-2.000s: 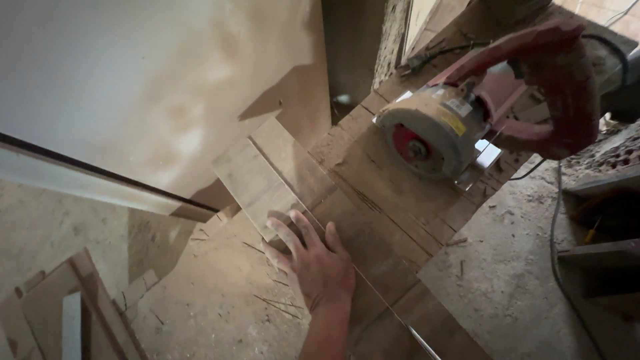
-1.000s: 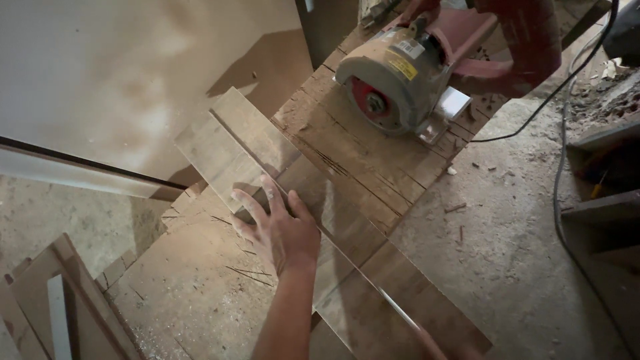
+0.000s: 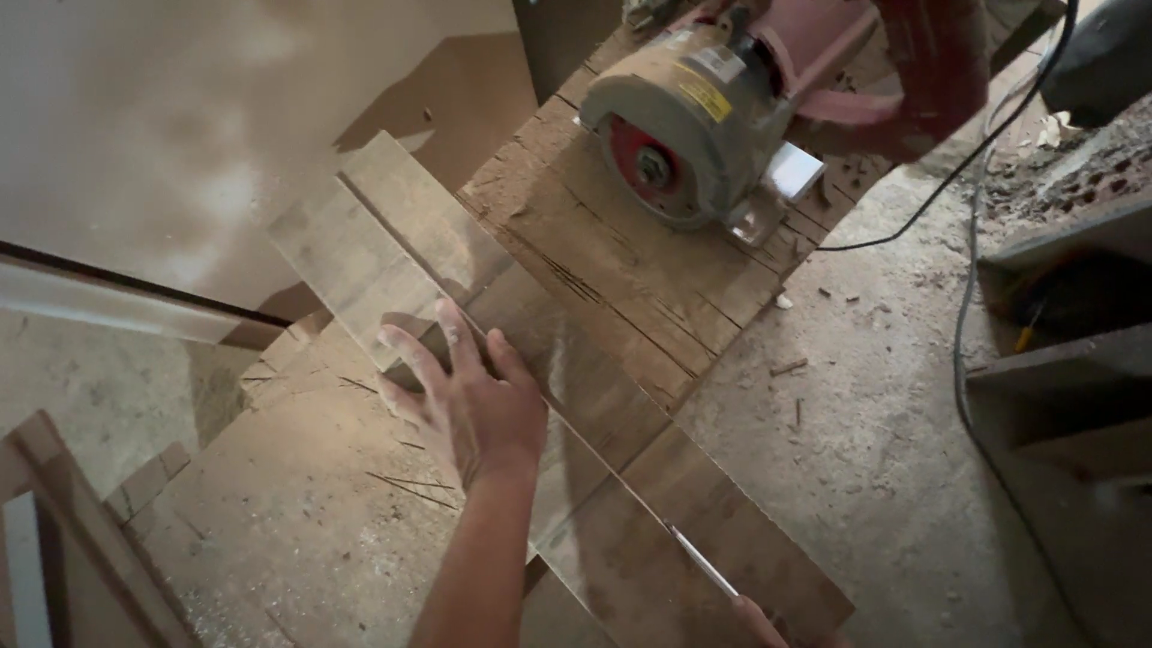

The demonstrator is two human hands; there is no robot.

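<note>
My left hand [image 3: 490, 414] lies palm down with spread fingers on wood-look boards [image 3: 585, 405], which run diagonally across the middle. A thin straight line, a groove or board edge, passes beside its fingers. At the bottom right, my right hand [image 3: 760, 621] shows only fingertips, around a slim, light-coloured pointed tool [image 3: 706, 562] whose tip touches that line. Behind the boards, a red and grey circular saw [image 3: 684, 126] with a round blade guard stands on a scored, dusty wooden board [image 3: 621, 261]. No hand touches the saw.
A black cable [image 3: 945, 184] trails from near the saw down the right side. Dark shelf-like compartments [image 3: 1062, 360] stand at the right. A large pale panel [image 3: 225, 135] leans at the upper left. Board offcuts [image 3: 90, 540] lie lower left. Sawdust and splinters litter the surfaces.
My right fingertips have come into view at the bottom; two seconds ago only the slim tool showed there. My left hand stays on the boards. The view has shifted.
</note>
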